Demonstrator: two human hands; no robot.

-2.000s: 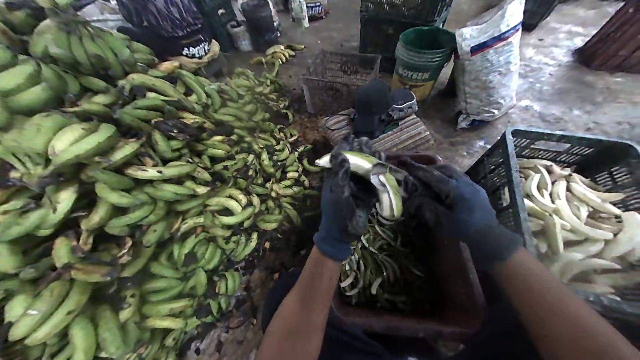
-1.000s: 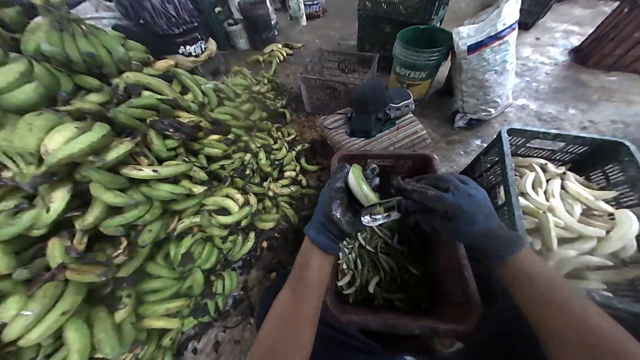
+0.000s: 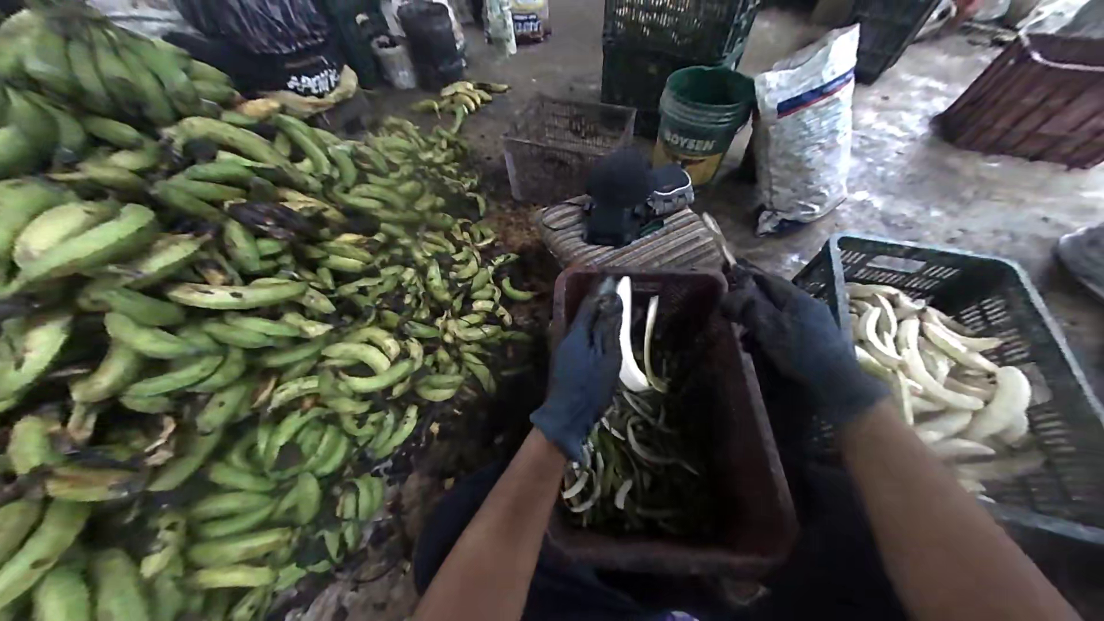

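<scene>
Over the left part of a dark red plastic crate [image 3: 763,466], my left hand [image 3: 586,362] in a dark blue glove holds a pale peeled banana [image 3: 631,341]. A curved strip of peel [image 3: 653,345] hangs beside it, above many peels [image 3: 634,440] lying in the crate. My right hand [image 3: 789,332], gloved alike, is closed around a small tool [image 3: 718,237] at the crate's right edge; its thin blade-like end points up and the rest is hidden by the fingers.
A large heap of green bananas [image 3: 250,362] covers the left. At the right stands a dark green crate [image 3: 931,250] of peeled bananas [image 3: 940,371]. Beyond are a striped cushion [image 3: 638,246] with a dark cap on it, a green bucket [image 3: 703,125] and a white sack [image 3: 806,129].
The fruit in my left hand had green peel on it earlier and is now pale. My hands have moved apart, the right one away from the fruit.
</scene>
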